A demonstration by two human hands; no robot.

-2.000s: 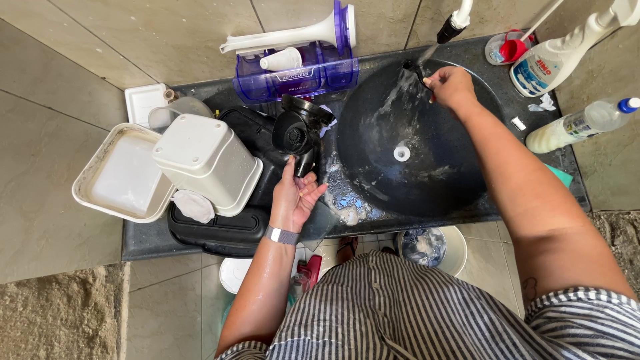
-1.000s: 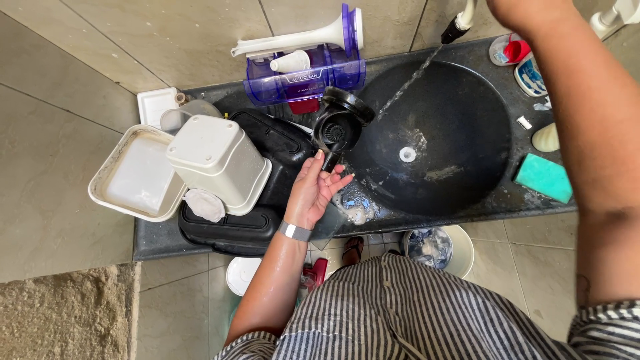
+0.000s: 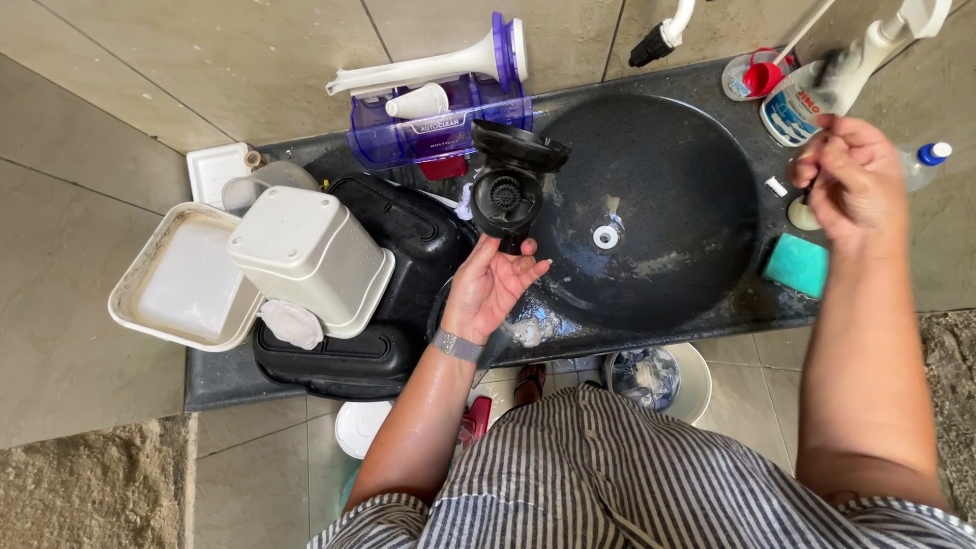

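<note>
My left hand (image 3: 496, 286) holds a black plastic part (image 3: 507, 198) by its short lower neck, with a wide round rim at its upper end and a ribbed grille in its face. It is held up at the left edge of the black sink basin (image 3: 663, 274). My right hand (image 3: 854, 179) is raised over the counter's right end, closed around a thin dark object; blur hides what it is. Near that hand are a white spray bottle (image 3: 793, 107), a green sponge (image 3: 797, 264) and a bottle with a blue cap (image 3: 926, 162). The tap (image 3: 659, 42) shows no water running.
Black moulded plastic pieces (image 3: 347, 358) lie left, under an upturned white container (image 3: 305, 252) beside a shallow white tray (image 3: 122, 305). A purple clear plastic housing (image 3: 366, 137) stands against the wall. A red scoop (image 3: 762, 78) sits in a cup. Below the counter is a bucket (image 3: 700, 389) of soaking cloth.
My right hand has moved from the tap, up past it, then to the right beside the spray bottle. The water stream has stopped. My left hand keeps hold of the black part.
</note>
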